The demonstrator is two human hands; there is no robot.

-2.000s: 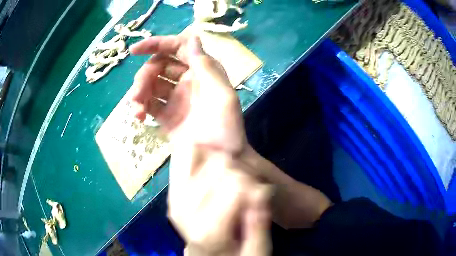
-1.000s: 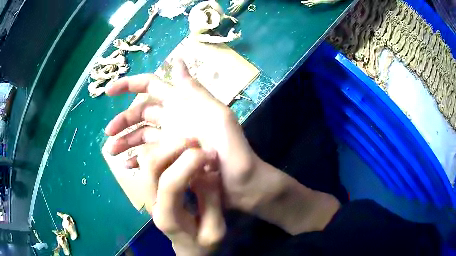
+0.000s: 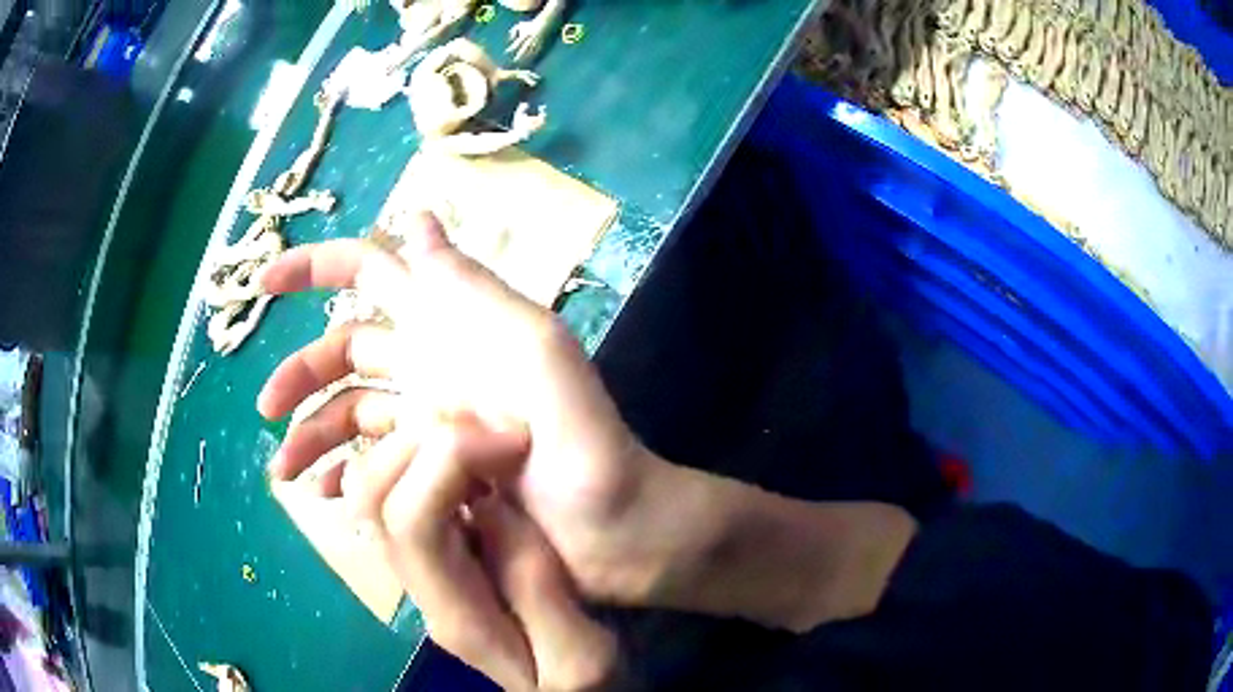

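My right hand comes in from the right with its fingers spread leftward and its thumb up. I see nothing clearly held in it. My left hand comes up from the bottom edge, its bent fingers touching my right palm near the wrist. Whether it pinches something small is hidden. Both hands are over a tan cardboard mat, hiding its middle. Narrow pale shapes show between my right fingers; I cannot tell what they are.
A pale heap of bodies and arms runs along the green bench at left. A rounded torso with arms lies above the mat. Small yellow-green rings and a thin stick lie loose. A blue crate holds rows of tan parts.
The view has shifted, so the bench things sit further left and the crate higher. My left fingers have moved from near my right wrist and forearm onto the palm. My right fingers have spread.
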